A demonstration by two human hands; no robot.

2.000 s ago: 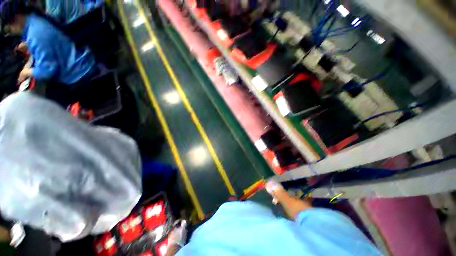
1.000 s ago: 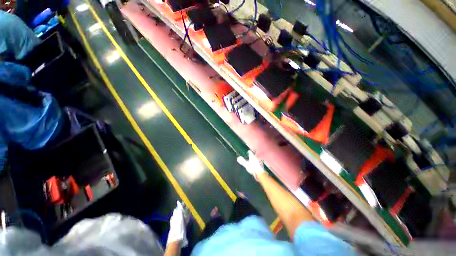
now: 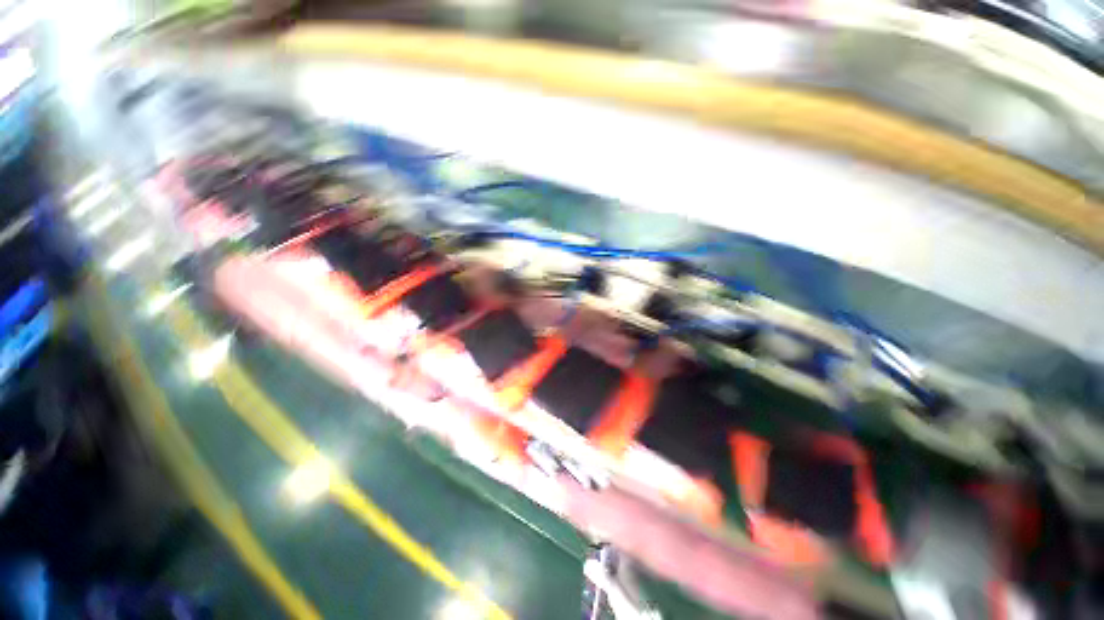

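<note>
The whole view is blurred by motion. Black flat units (image 3: 579, 394) lie in a row on the rack shelf, with red-orange holders (image 3: 627, 409) between them. A small group of pale units (image 3: 564, 464) stands on the pink shelf mat (image 3: 678, 543) below. A blurred white shape at the bottom edge looks like my gloved right hand (image 3: 615, 584), cut off by the picture's edge beside the pink mat; its fingers and anything in it cannot be made out. My left hand is out of the picture.
A pale rack beam with a yellow-brown edge (image 3: 678, 91) crosses the top. Blue cables (image 3: 569, 246) run behind the units. Green floor with yellow lines (image 3: 375, 515) lies at lower left. Dark, blurred shapes with blue patches are at the far left.
The view has swung right and up toward the rack. My left hand has left the picture, and my right hand shows only as a blur at the bottom edge. The nearby bin is out of sight.
</note>
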